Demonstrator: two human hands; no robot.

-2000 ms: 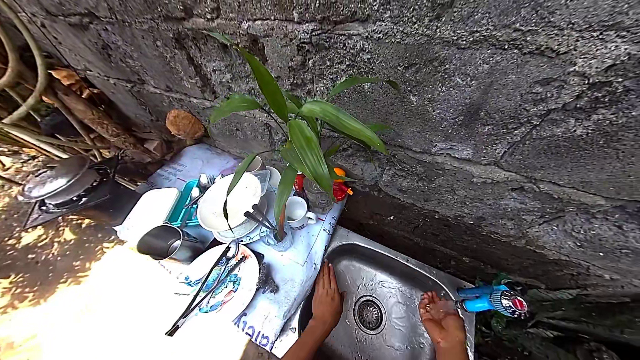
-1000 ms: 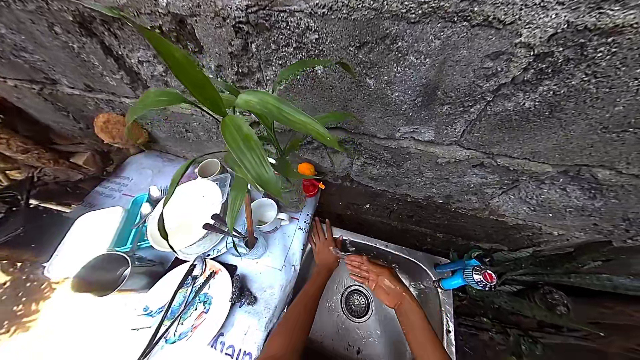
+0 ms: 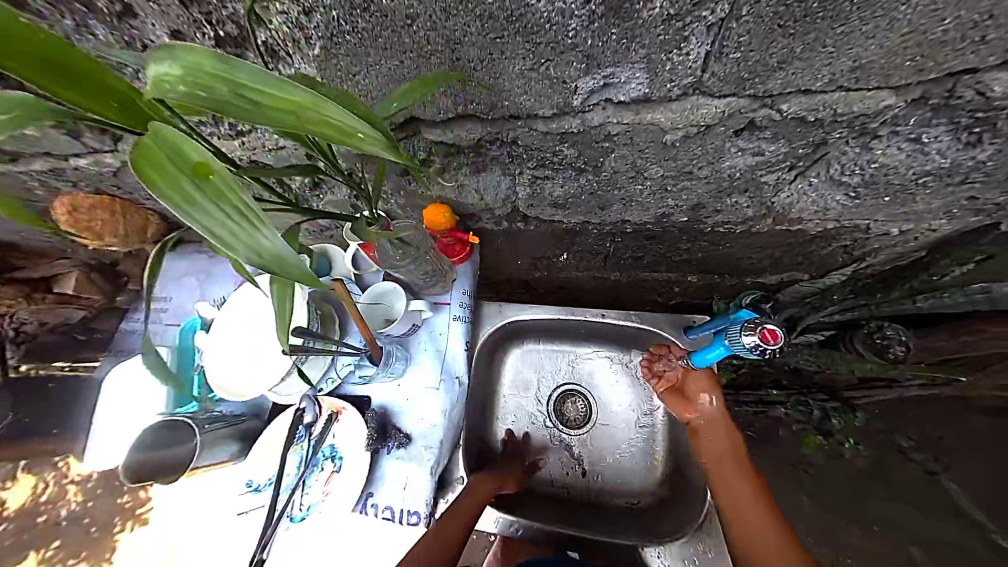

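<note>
A stainless steel sink (image 3: 614, 472) with a round drain strainer (image 3: 572, 409) lies in front of me, its inside wet. At its right rim, my right hand (image 3: 679, 382) is cupped under the spout of a blue tap with a chrome head (image 3: 740, 340), with water on the palm and no object in it. My left hand (image 3: 513, 463) hovers over the lower left part of the basin, dark in shadow, fingers apart and holding nothing. A black scrubbing pad (image 3: 386, 431) lies on the printed sheet (image 3: 425, 398) left of the sink.
Left of the sink stand stacked white plates (image 3: 244, 339), a white mug (image 3: 390, 309), a glass jar with utensils (image 3: 382, 362), a patterned plate with tongs (image 3: 346, 457), a metal cup (image 3: 161, 450) and a leafy plant in a glass jar (image 3: 417, 256). A rough block wall (image 3: 630, 157) rises behind.
My hands were close together over the sink a second ago and are now apart. The right one has moved right to the tap, and the left has come down toward the near side.
</note>
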